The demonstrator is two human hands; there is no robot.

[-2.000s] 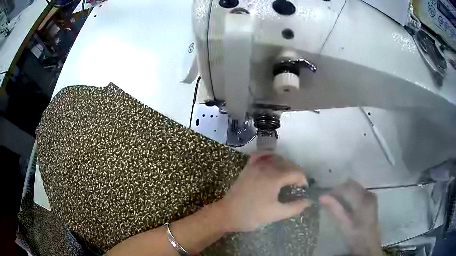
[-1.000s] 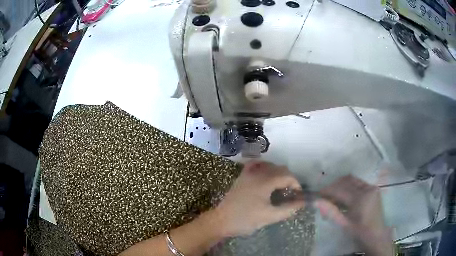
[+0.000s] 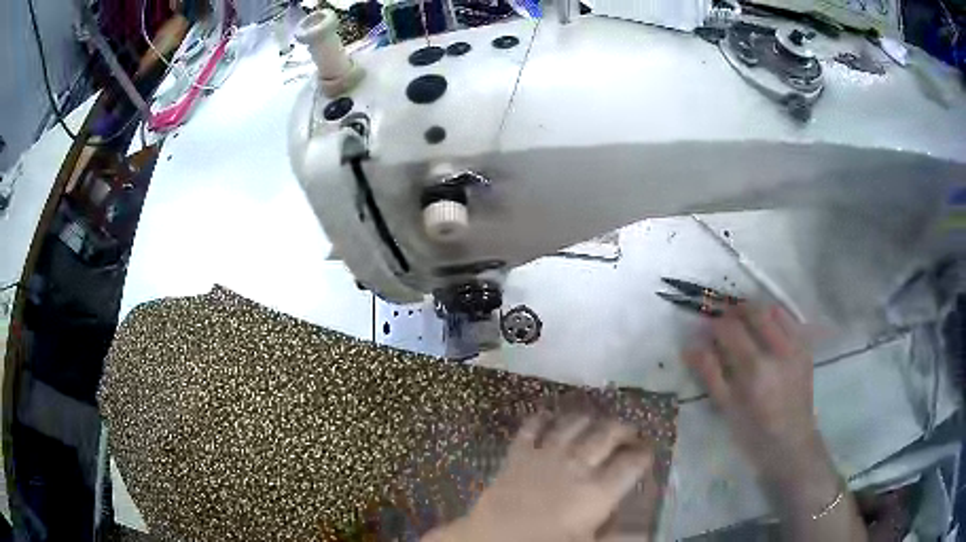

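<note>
A large dark garment panel with a small tan print (image 3: pixel 286 413) lies on the white machine table, its upper edge in front of the presser foot area (image 3: pixel 466 333). My left hand (image 3: pixel 567 476) lies flat on the right part of the panel, fingers spread a little and blurred. My right hand (image 3: pixel 757 371) is right of the panel, with its fingertips at the handle end of the dark thread snips (image 3: pixel 694 296). The snips point left on the machine bed. Blur hides whether my right fingers still grip them.
The white sewing machine head (image 3: pixel 371 201) and arm stand behind the panel. A thin white stick (image 3: pixel 747 265) lies beyond my right hand. A pink item (image 3: pixel 191 95) is at the far left back. The table's left edge curves down beside the panel.
My hands have moved apart. My left hand now rests on the panel, which lies flatter at its right end. My right hand and the snips are farther back. The view has shifted.
</note>
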